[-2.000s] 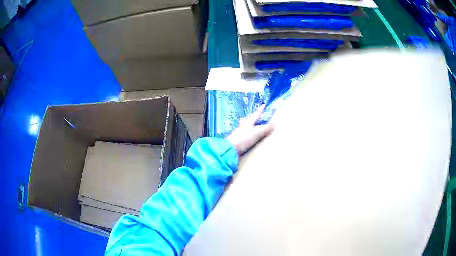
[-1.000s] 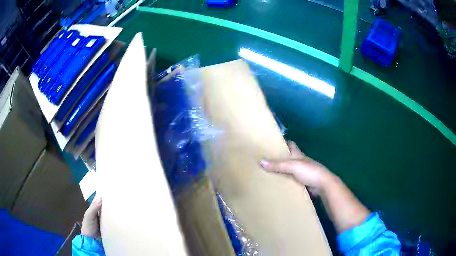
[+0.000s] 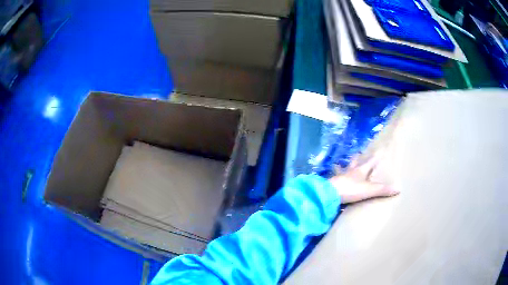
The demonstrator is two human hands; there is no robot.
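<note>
A large tan cardboard divider (image 3: pixel 445 200) fills the lower right, close to the camera. My left hand (image 3: pixel 365 181) is at its left edge, thumb lying over the sheet; the other fingers are blurred beside crinkled clear film. Bagged blue housings (image 3: pixel 356 131) show through this film just beyond the hand, partly covered by the divider. My right hand is not in view. A layered stack of tan sheets and blue housings (image 3: pixel 409 22) stands behind on the green bench.
An open carton (image 3: pixel 167 119) stands left of the bench on the blue floor, with flat cardboard sheets (image 3: pixel 167 186) inside. More brown cartons (image 3: pixel 220 50) stand behind it. A white piece (image 3: pixel 309 104) lies at the bench edge.
The view has swung back left to the carton. The divider and bagged housings, between both hands one second ago, are now at right; my right hand has left the picture.
</note>
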